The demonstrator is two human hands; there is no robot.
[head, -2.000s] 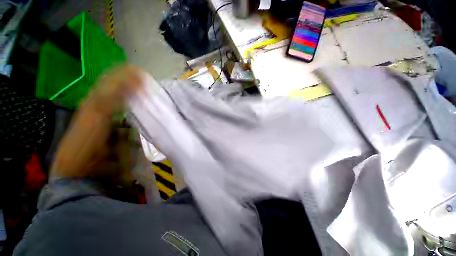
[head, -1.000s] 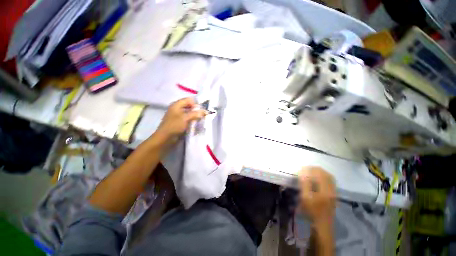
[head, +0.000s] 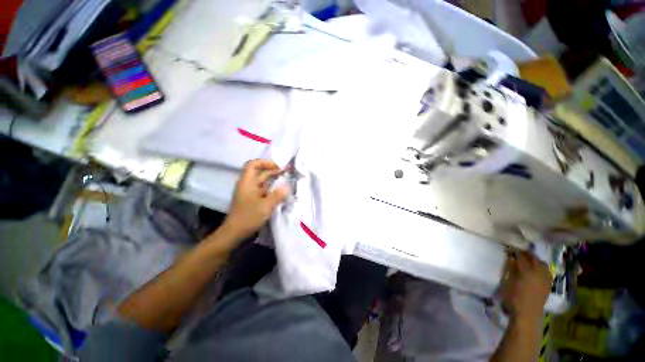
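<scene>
A pale grey-white garment piece (head: 308, 265) lies over the table's front edge and hangs down, with a short red strip on it. My left hand (head: 258, 196) pinches its upper part, with a small dark spot at the fingertips that I cannot make out. Another pale panel (head: 205, 124) with a red strip lies behind it. My right hand (head: 525, 279) is at the table's front right edge, below the sewing machine (head: 488, 134); its fingertips are partly hidden and blurred, so I cannot tell whether it holds anything.
A lit smartphone (head: 128, 73) lies on the left board. Papers and folders (head: 67, 32) are at the upper left. A pale tub (head: 470, 28) with cloth stands behind the table. A control panel (head: 612, 106) is at the right. Grey cloth (head: 106, 258) hangs at lower left.
My right hand has moved right along the table's front edge. My left hand keeps its pinch on the garment piece, which hangs slightly further right. Two seconds ago my left arm held cloth out left.
</scene>
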